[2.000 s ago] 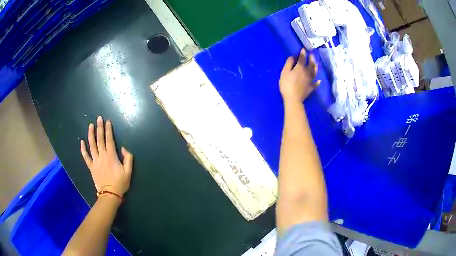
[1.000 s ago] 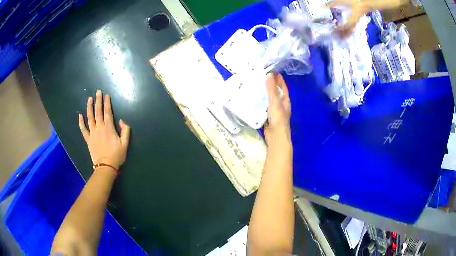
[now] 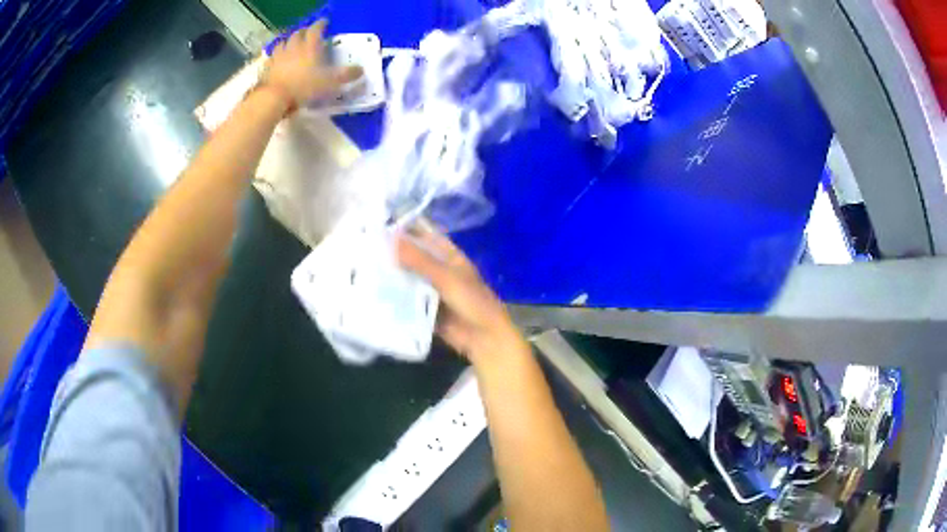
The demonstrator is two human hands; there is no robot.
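My right hand grips a small stack of white socket blocks from the right, over the dark green bench. Blurred cords in clear plastic trail from the blocks toward the back. My left hand is blurred, with fingers spread, at another white socket block near the cream board edge; whether it grips the block cannot be told. More bagged cords lie on the blue board.
A long white power strip lies at the bench's near edge. More socket blocks sit at the top right. A grey frame bar crosses at right. Below it are a tester with red digits and wires. Blue bins stand at left.
The socket blocks and my right hand have moved left and nearer. My left hand has left the bench surface and reached up to a block. Another person's hand at the top right is gone. The view has shifted right.
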